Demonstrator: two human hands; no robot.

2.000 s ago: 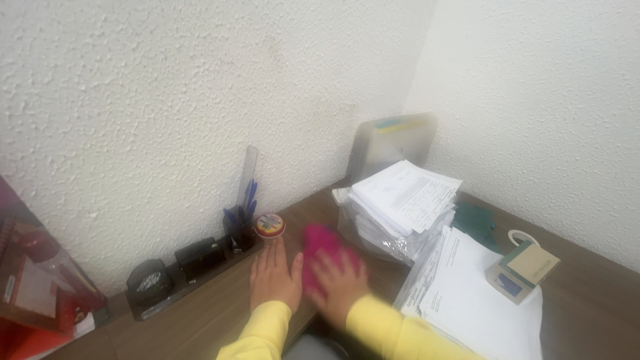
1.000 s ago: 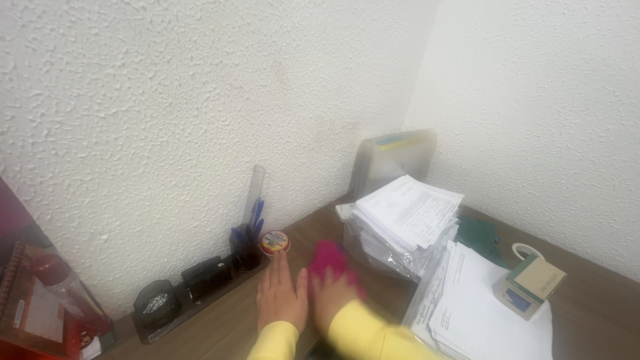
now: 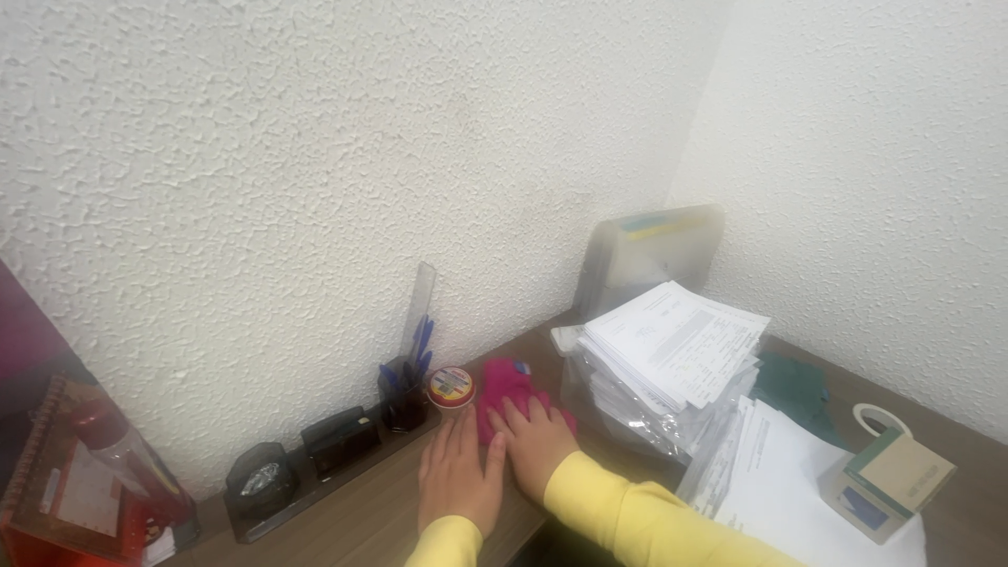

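Observation:
My left hand (image 3: 459,470) lies flat on the brown wooden desk (image 3: 362,504), fingers extended, with nothing in it. To its right, my right hand (image 3: 537,445) presses on a crumpled magenta cloth (image 3: 504,382), its fingers spread over the lower part. Just beyond my left fingertips is a small round tin (image 3: 451,387) with a red rim and a printed lid. A dark desk organizer (image 3: 321,465) stands along the wall, its cup (image 3: 403,402) holding blue pens (image 3: 423,339) and a clear ruler (image 3: 419,303).
Right of the cloth are paper stacks (image 3: 677,339) on plastic sleeves (image 3: 630,417), an expanding file (image 3: 646,252), green cloth (image 3: 795,394), a tape roll (image 3: 882,417) and a small cardboard box (image 3: 898,480) on papers (image 3: 795,488). A red-capped bottle (image 3: 118,449) and spiral notebook (image 3: 39,465) stand left.
The magenta cloth and my right hand have shifted slightly relative to the tin, and more of the cloth shows beyond my fingers. My left hand remains flat on the desk.

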